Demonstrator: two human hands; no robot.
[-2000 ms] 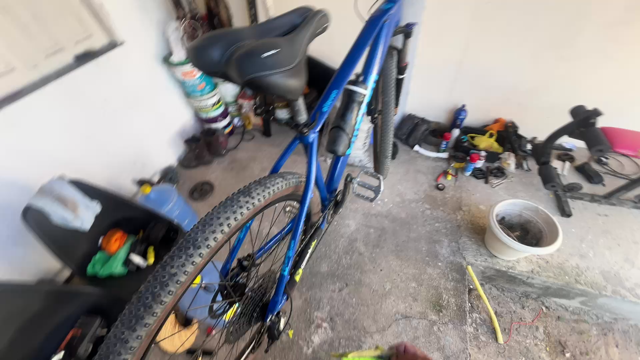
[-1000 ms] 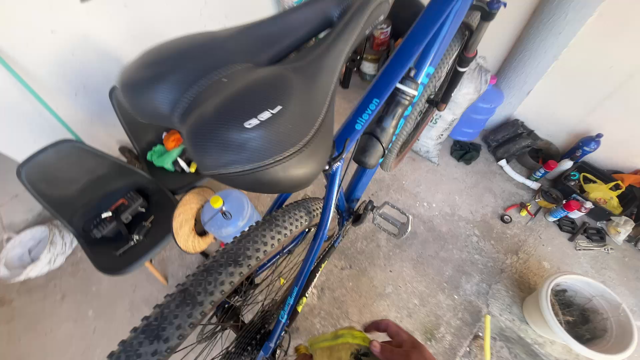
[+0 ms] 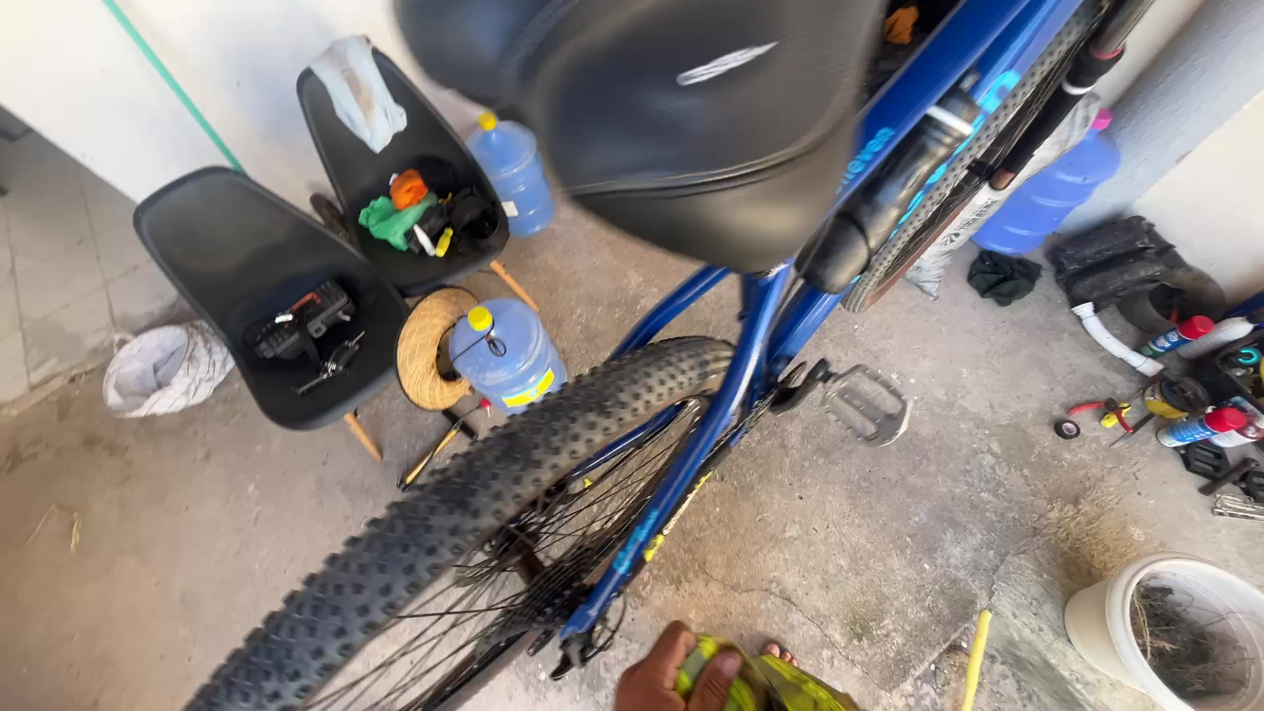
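Observation:
At the bottom edge, what looks like my left hand (image 3: 681,671) grips a yellow-green patterned cloth (image 3: 790,686) between thumb and fingers. My right hand is out of view. Just up and left of the hand is the rear wheel of a blue mountain bike, with its knobby tire (image 3: 474,504), spokes and rear cassette (image 3: 563,588). The black saddle (image 3: 701,128) fills the top middle and hides part of the blue frame (image 3: 731,395). A metal pedal (image 3: 866,405) sticks out right of the frame. A black bottle (image 3: 869,217) is mounted on the down tube.
Two black chairs (image 3: 237,237) (image 3: 346,158) hold tools and cloths. Near them are blue water jugs (image 3: 509,346), a straw hat (image 3: 427,355) and a white sack (image 3: 163,370). Spray cans (image 3: 1200,427) and bike parts lie at right. A white bucket (image 3: 1136,632) and a yellow hose (image 3: 978,657) are lower right.
The view has swung and moved over the bike. One second ago a hand showed right of the yellow-green cloth; now a hand grips it from the left.

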